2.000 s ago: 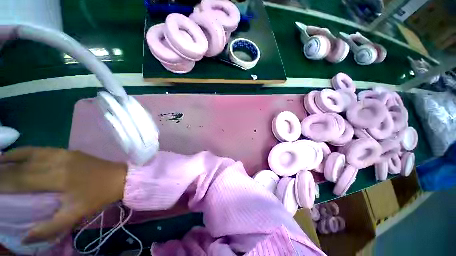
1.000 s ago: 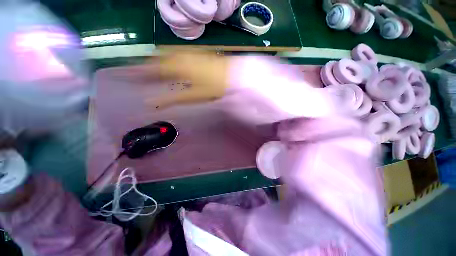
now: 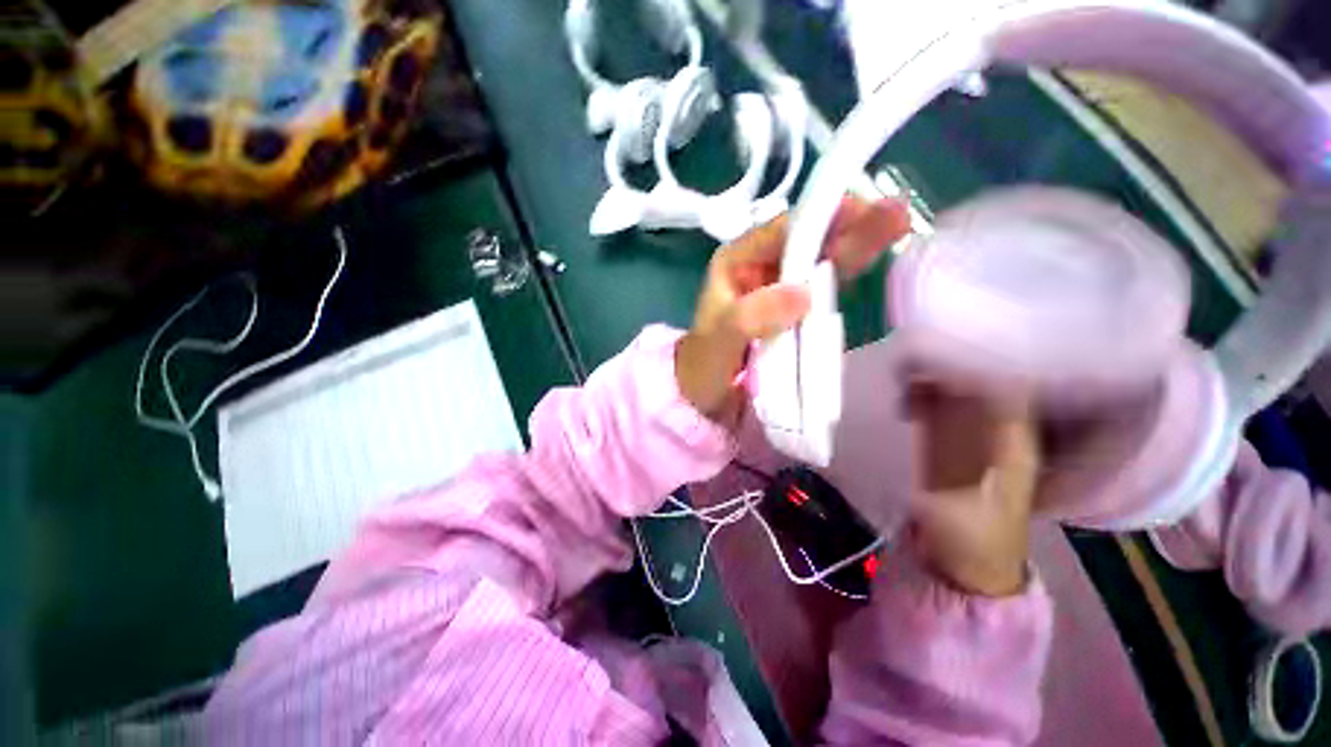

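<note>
A white headset with a pale pink headband lining (image 3: 1153,51) is held up over the bench. My left hand (image 3: 745,299) grips it where the band meets the white ear cup (image 3: 800,387). My right hand (image 3: 981,474), blurred, holds a soft pink ear pad (image 3: 1044,277). The pad is beside the headset's other cup (image 3: 1204,438); whether they touch cannot be told. Part of my right hand's fingers is hidden behind the pad and in blur.
A black mouse (image 3: 825,525) with red lights and a white cable (image 3: 701,547) are below the headset. White headsets (image 3: 679,146) lie behind. A printed sheet (image 3: 365,453), white cable (image 3: 183,350) and monitor (image 3: 278,102) are left; ear pads (image 3: 1270,533) and a tape roll (image 3: 1287,689) are lower right.
The view has turned left, bringing the monitor and sheet into sight. My right hand, empty and reaching over the mat before, now holds an ear pad at the raised headset.
</note>
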